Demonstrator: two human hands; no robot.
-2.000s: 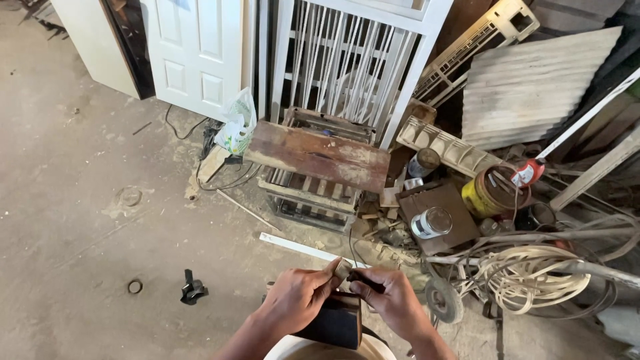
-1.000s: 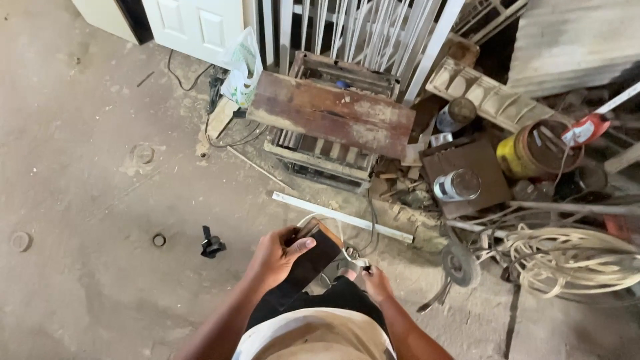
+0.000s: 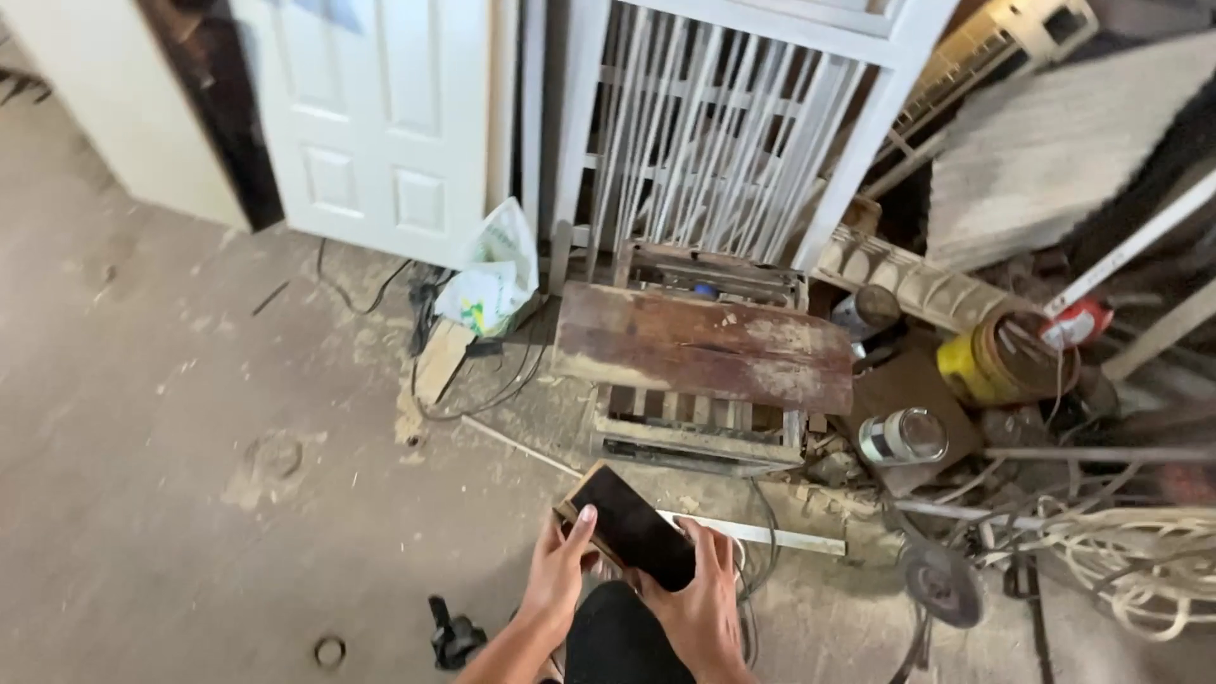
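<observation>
A rectangular block point(image 3: 635, 528) with a black face and a brown, wood-like edge is held between both hands near the bottom middle. My left hand point(image 3: 560, 575) grips its left side, the thumb lying on the black face. Around its lower right end is my right hand point(image 3: 698, 598), with fingers along the right edge. Part of a thin white loop shows just right of the right hand; whether the hand holds it I cannot tell. My dark-clothed knee point(image 3: 622, 632) is below the block.
A reddish-brown board point(image 3: 703, 347) lies across a slatted crate point(image 3: 703, 451) ahead. A white strip point(image 3: 760, 532) and cables lie on the floor. To the right are a glass jar point(image 3: 902, 437), a yellow bucket point(image 3: 988, 361) and coiled hose point(image 3: 1130, 560). A black object point(image 3: 454, 635) and ring point(image 3: 330, 652) lie left.
My right hand has come up from below the block onto its right side. The block's broad black face now shows. A pale strand beside it was more visible one second ago.
</observation>
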